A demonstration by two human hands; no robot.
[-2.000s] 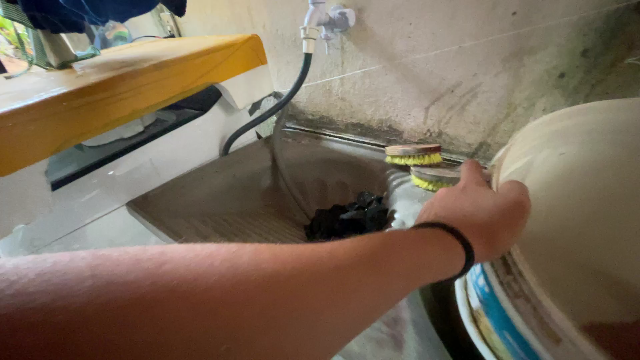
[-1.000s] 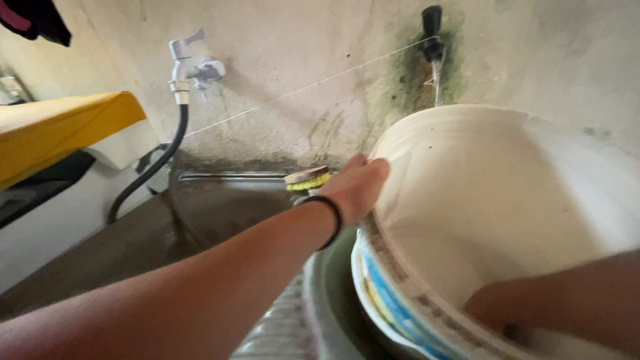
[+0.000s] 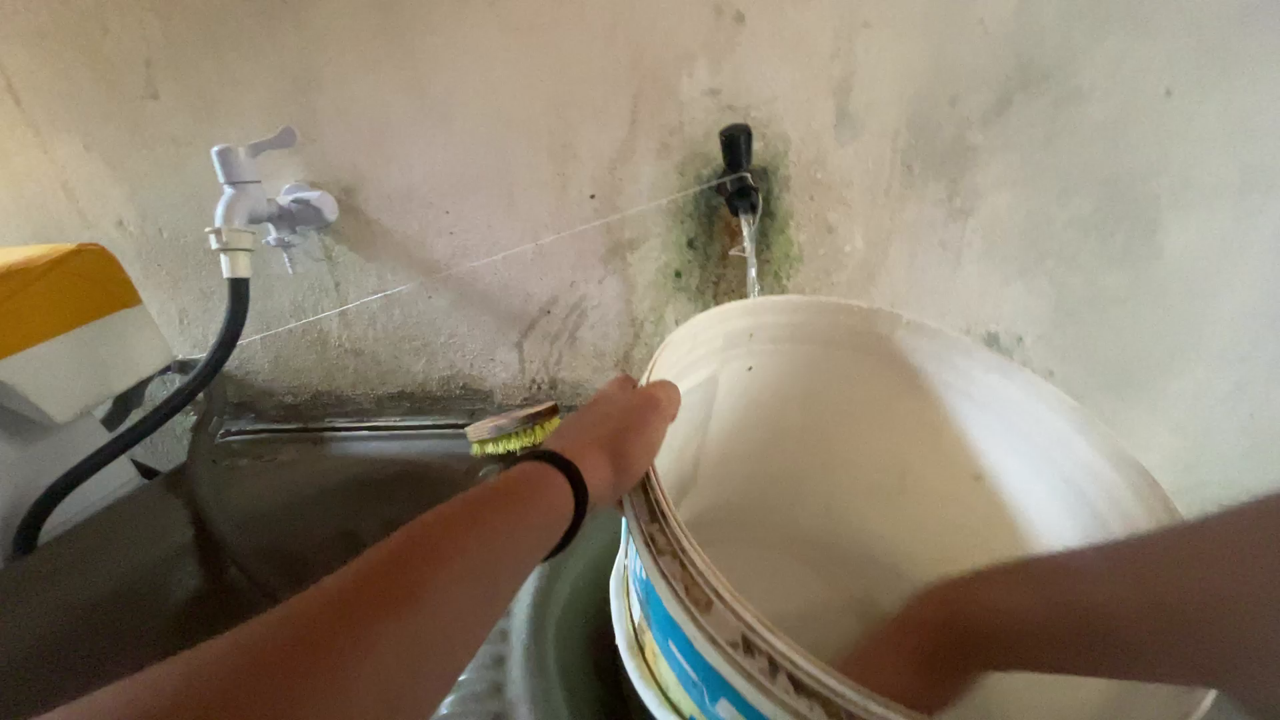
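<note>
A large white plastic bucket [image 3: 800,430] with a blue printed band leans tilted at the right, its mouth facing me. My left hand [image 3: 625,430], with a black band at the wrist, is closed on its left rim. My right hand [image 3: 910,640] reaches into the bucket's mouth at the lower right; its fingers are blurred and partly hidden, so its hold cannot be made out. Water runs from a black tap [image 3: 738,170] on the wall, down behind the bucket's far rim.
A scrub brush with yellow bristles [image 3: 512,430] lies on the dark sink [image 3: 330,500]. A white tap [image 3: 240,200] with a black hose [image 3: 200,390] is at the left, near a yellow-topped surface [image 3: 60,290]. A string crosses the wall. A greenish tub [image 3: 560,600] stands below the bucket.
The view has swung right, bringing the running black tap into sight. My right hand, unseen in the oldest frame, is now at the bucket. My left hand stays on the rim.
</note>
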